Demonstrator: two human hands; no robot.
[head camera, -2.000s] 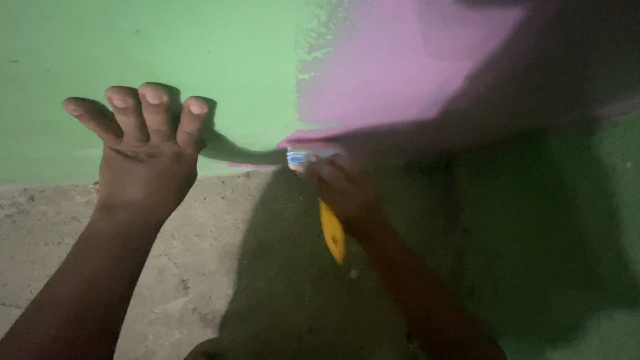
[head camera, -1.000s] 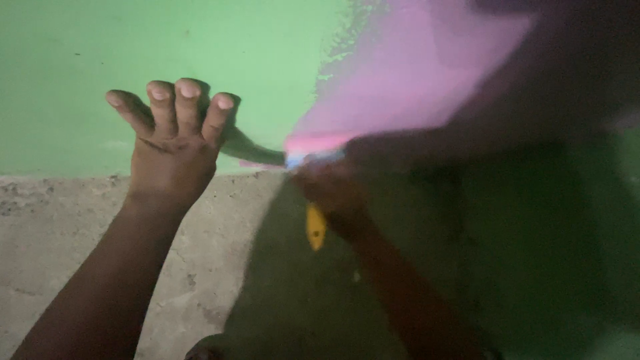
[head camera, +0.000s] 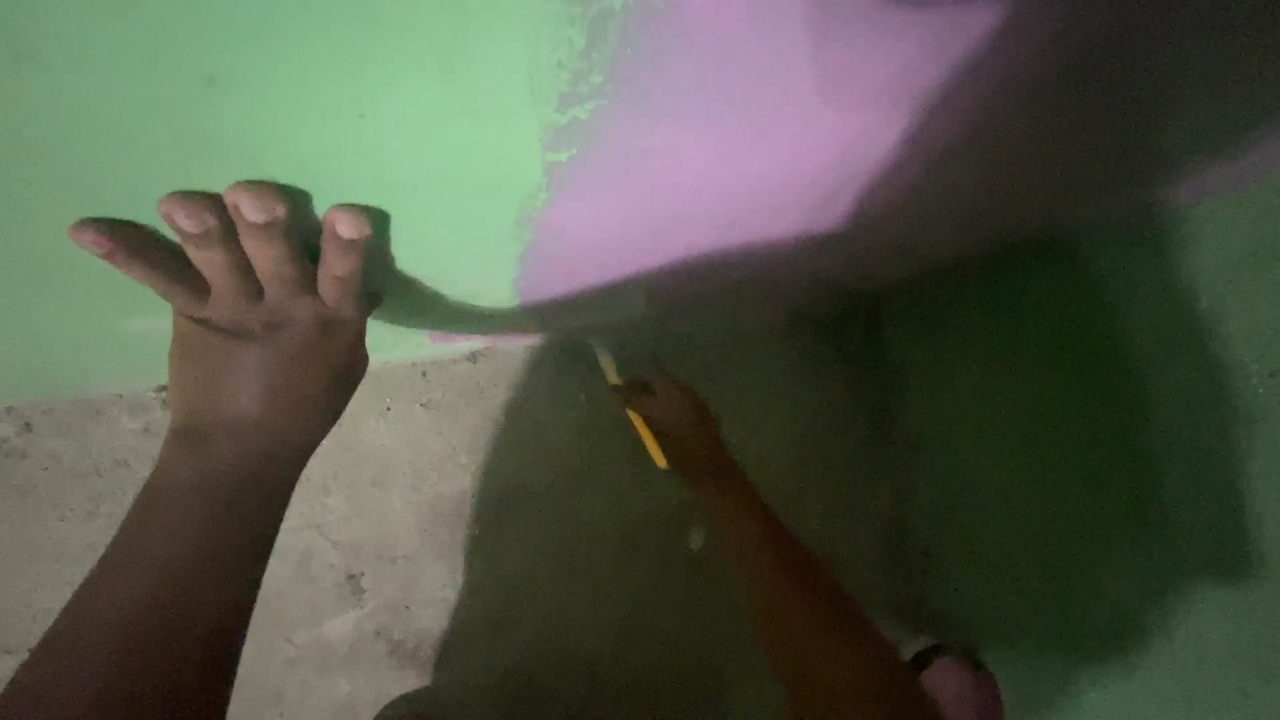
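My left hand (head camera: 270, 290) rests with spread fingers against the light green wall (head camera: 450, 120), low down near the floor line. In shadow, right of centre, my right hand (head camera: 670, 405) grips a paintbrush (head camera: 645, 435) by its yellow handle. The brush head points up and left at the foot of the wall, its edge turned to me; whether its bristles touch the wall is too dark to tell. Pink paint (head camera: 740, 150) covers the wall above the brush, with a ragged edge against the green. A thin pink strip (head camera: 480, 339) runs along the wall's bottom edge.
Rough grey concrete floor (head camera: 380, 560) meets the wall below my left hand. A large dark shadow falls over the floor and the pink area. At the right is another green surface (head camera: 1190, 640). A pinkish rounded thing with a dark band (head camera: 955, 680) shows at the bottom right.
My right hand has moved down from the wall's bottom edge, and the brush has turned from its broad face to its narrow edge. My left hand stays spread on the wall.
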